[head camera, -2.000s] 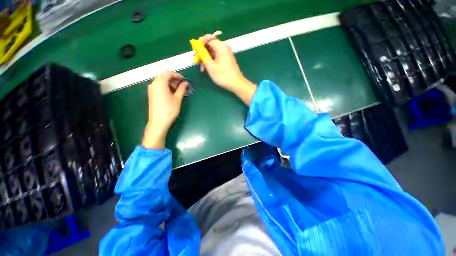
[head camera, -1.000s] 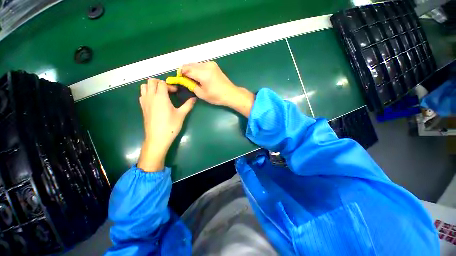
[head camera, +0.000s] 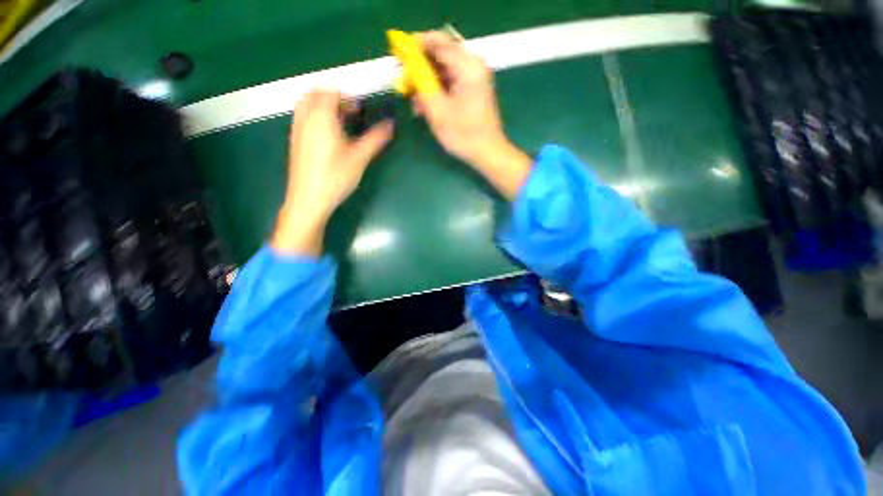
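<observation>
My left hand (head camera: 327, 160) is over the green bench near the white rail. Its thumb and fingers are around a small round black part (head camera: 360, 118), which is blurred and partly hidden by the fingers. My right hand (head camera: 463, 97) is to the right of it and a little higher, over the rail. It holds a short yellow tool (head camera: 414, 66) whose end points up and left. A thin pale stick (head camera: 453, 34) projects beside the right fingers. The tool and the black part are apart.
The green bench (head camera: 436, 213) lies below the white rail (head camera: 600, 41), with the green belt (head camera: 281, 39) beyond. One black round part (head camera: 176, 66) lies on the belt. Stacks of black trays stand at left (head camera: 87, 223) and right (head camera: 804, 126). A dark tray edge (head camera: 741, 263) shows low at right.
The yellow tool was at the black part in my left hand. My right hand has moved up and right, away from it. The view has shifted and is blurred.
</observation>
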